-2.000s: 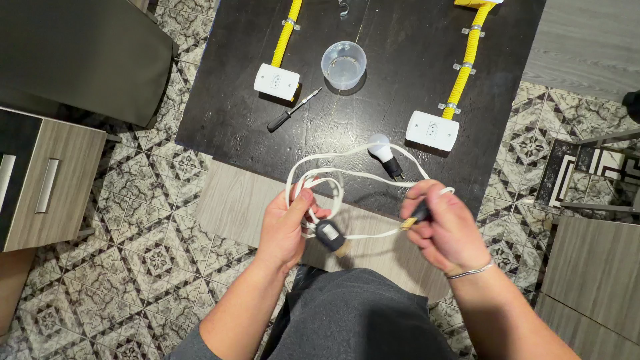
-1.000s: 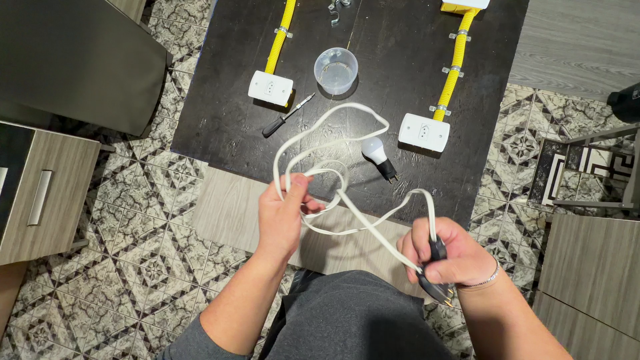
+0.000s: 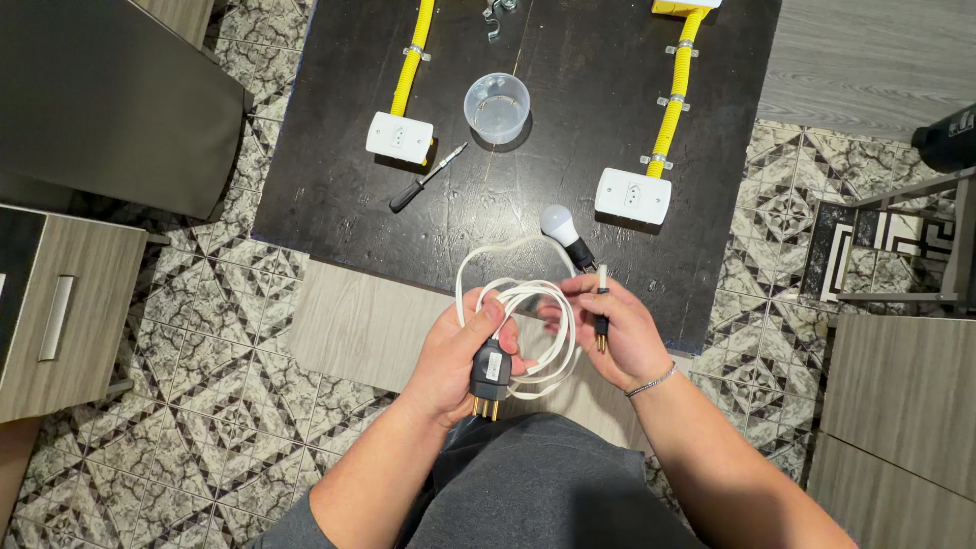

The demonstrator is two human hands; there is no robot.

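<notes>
Loops of white cable (image 3: 566,335) hang between my hands. My left hand (image 3: 465,343) is closed around the gathered coils and a black three-pin plug (image 3: 490,371), whose brass pins point toward me. My right hand (image 3: 621,328) holds a second black plug (image 3: 602,324) with brass pins, fingers partly blurred, beside the coil's right side. Just beyond my right fingers, an LED bulb (image 3: 559,223) in a black plug-in holder (image 3: 581,255) lies on the black board (image 3: 488,221). A screwdriver (image 3: 427,177) lies farther left on the board.
Two white outlet boxes, left (image 3: 399,138) and right (image 3: 633,196), are joined to yellow corrugated conduits (image 3: 415,69) held by metal clamps. Between them stands a clear plastic tub (image 3: 497,108). Loose metal clamps (image 3: 494,27) lie at the far edge. A drawer cabinet (image 3: 84,305) stands at left.
The cable's wide, loose loops are now gathered into a smaller coil at my left hand, with a plug held there. My right hand has moved up and toward the coil, holding one plug instead of two.
</notes>
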